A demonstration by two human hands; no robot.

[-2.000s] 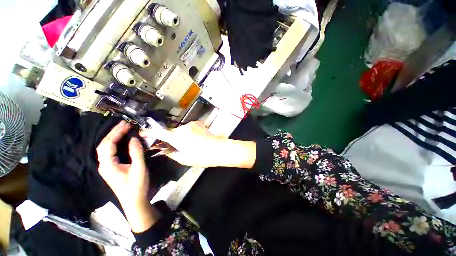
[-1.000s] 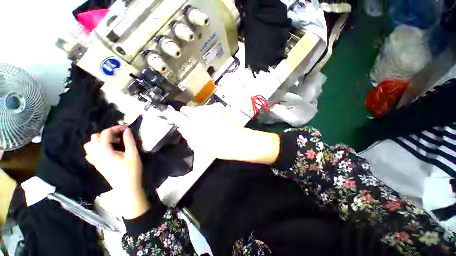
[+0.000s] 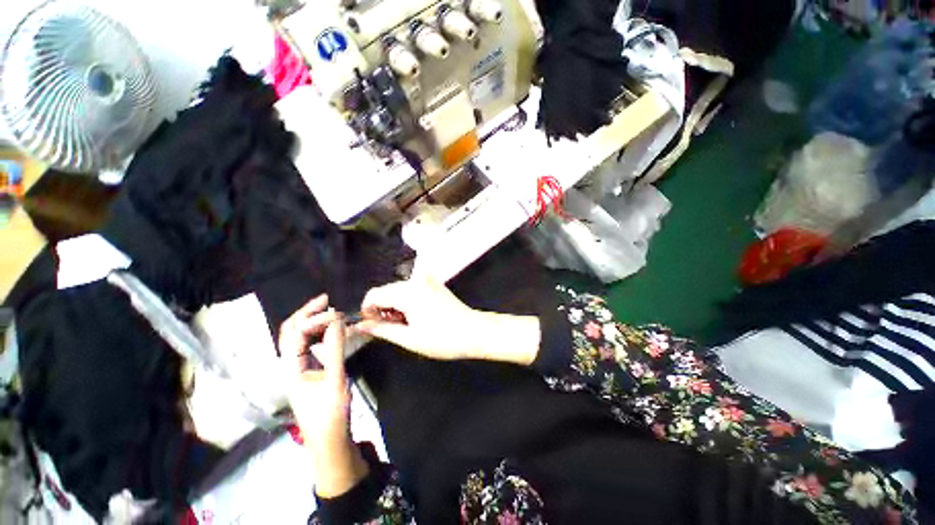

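My left hand [image 3: 322, 374] is raised palm up in front of the table edge, its thumb and finger pinching at a small dark piece [image 3: 352, 318]. My right hand [image 3: 436, 320] meets it from the right, fingers curled. A thin reddish-brown thing, which looks like the thread snips [image 3: 385, 316], lies in its fingers. Black fabric [image 3: 379, 261] hangs at the table edge just above the hands. The overlock machine [image 3: 446, 62] stands beyond, with its presser foot area [image 3: 381, 113] away from both hands. Whether the small dark piece is fabric is unclear.
A heap of black fabric [image 3: 220, 185] lies left of the machine, below a round fan [image 3: 99, 82]. A pale strip bundle [image 3: 169, 326] crosses it. A red thread loop [image 3: 549, 197] and a white plastic bag [image 3: 605, 234] are at the table's right edge.
Both hands have moved away from the needle area, toward the wearer, and come together. The view has shifted left, so the machine sits higher and further right. The cloth plate is now uncovered.
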